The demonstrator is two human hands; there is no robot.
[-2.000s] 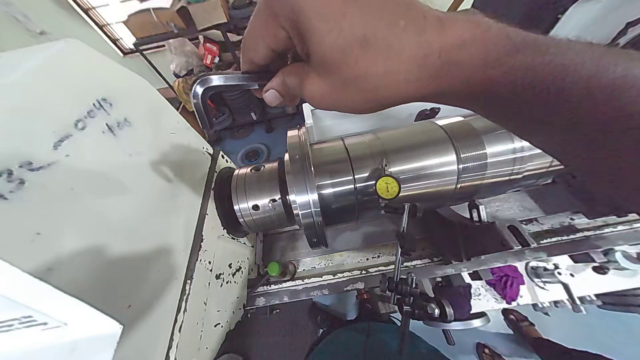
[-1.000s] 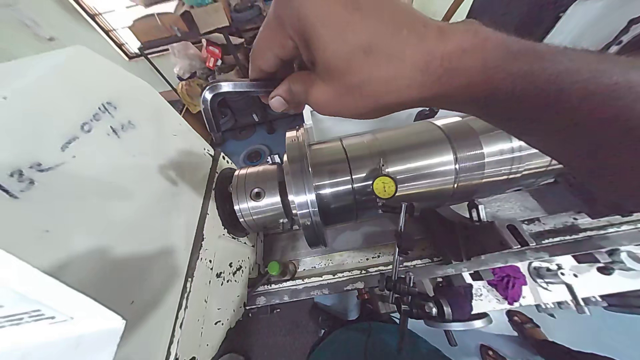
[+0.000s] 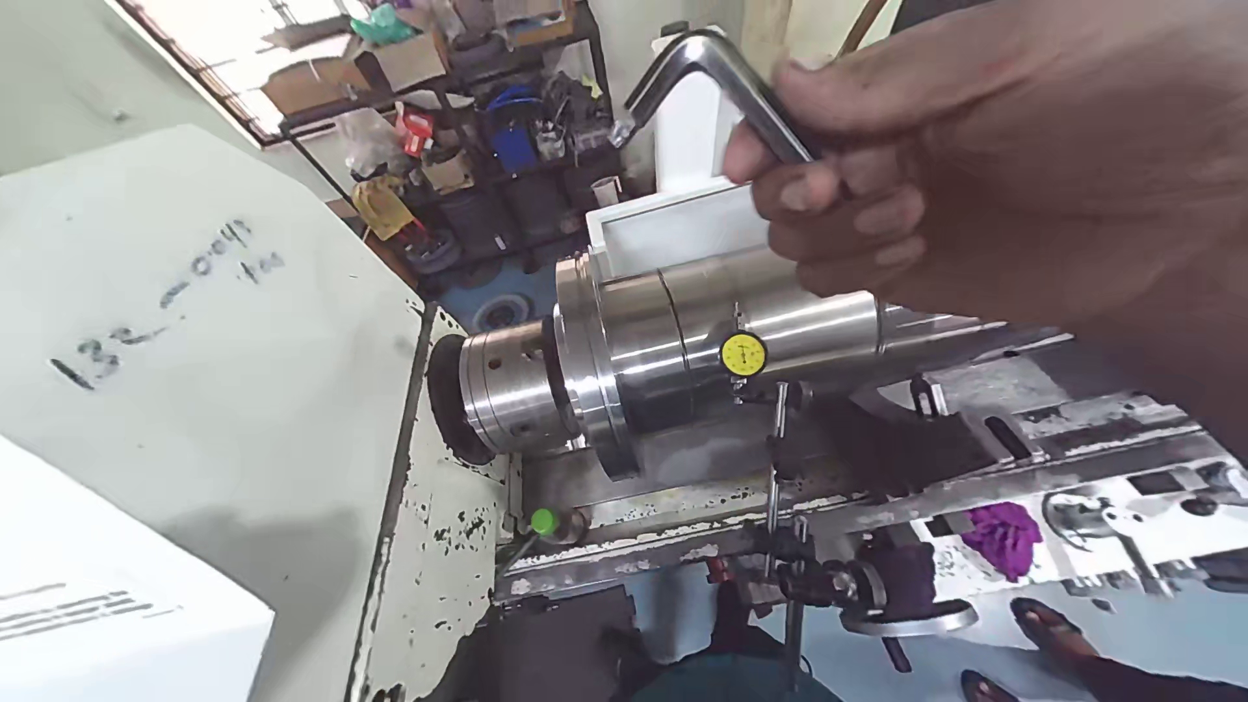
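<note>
My right hand (image 3: 877,185) comes in from the right and grips a bent steel hex key (image 3: 717,68), its short end pointing down to the left. It is above a large polished steel cylinder (image 3: 643,341) lying across a lathe. At the cylinder's left end is a wide flange (image 3: 590,370), and left of that a collar with round holes (image 3: 517,390) by the headstock. A yellow-faced dial indicator (image 3: 743,354) sits against the cylinder's near side, on a stand rod (image 3: 777,458). My left hand is not in view.
The pale headstock cover (image 3: 263,322) with handwritten marks fills the left. Below the cylinder lie the lathe bed rail (image 3: 682,556), a green-capped bottle (image 3: 544,522), a purple cloth (image 3: 1004,539) and a handwheel (image 3: 912,620). Behind stands a cluttered shelf (image 3: 487,175). Feet (image 3: 1053,629) show at lower right.
My right hand, with the hex key, has moved away from above the flange and collar to the right. The collar's holes show at different positions. The view has shifted somewhat.
</note>
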